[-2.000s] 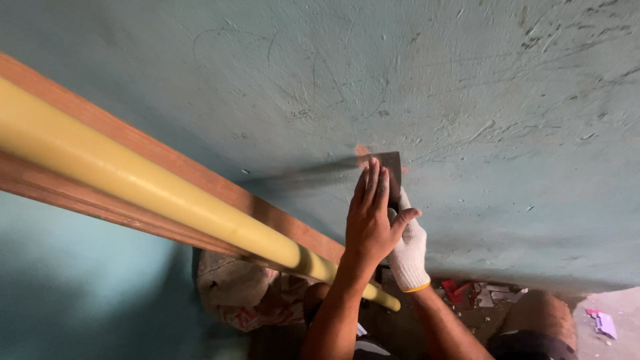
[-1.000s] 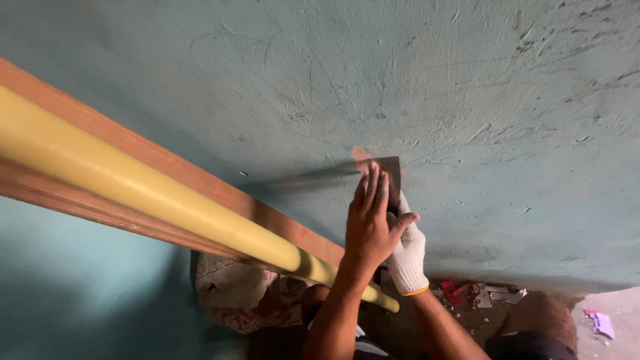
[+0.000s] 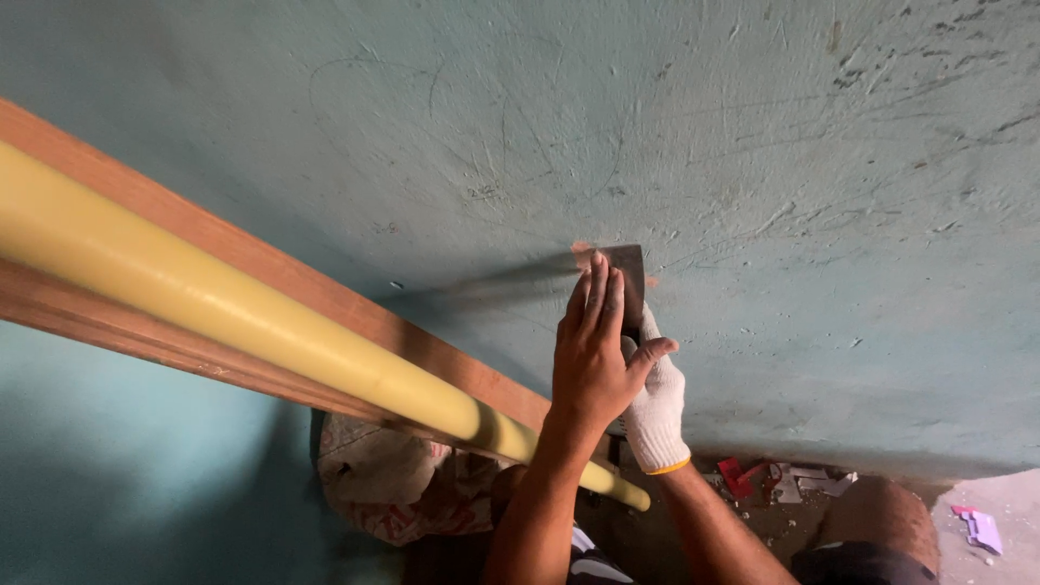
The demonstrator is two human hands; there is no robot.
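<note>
A putty knife with a wide dark metal blade (image 3: pixel 630 272) lies against the blue-green painted wall (image 3: pixel 487 122), over a small patch of exposed reddish surface (image 3: pixel 580 253). My right hand (image 3: pixel 660 406), in a white knit glove with a yellow cuff edge, grips the knife's handle, which is mostly hidden. My bare left hand (image 3: pixel 597 349) rests its fingertips on the blade; its fingers are extended and its thumb sticks out to the right, across the glove. Dark scuffs and scratches mark the wall.
A thick yellow pole (image 3: pixel 244 317) slants from the left edge down to lower centre, alongside brown wooden boards (image 3: pixel 317 284). Below it sits a bulging woven sack (image 3: pixel 382 479). Red and white scraps (image 3: pixel 735 478) lie on the floor by the wall, and purple pieces (image 3: pixel 981 532) at lower right.
</note>
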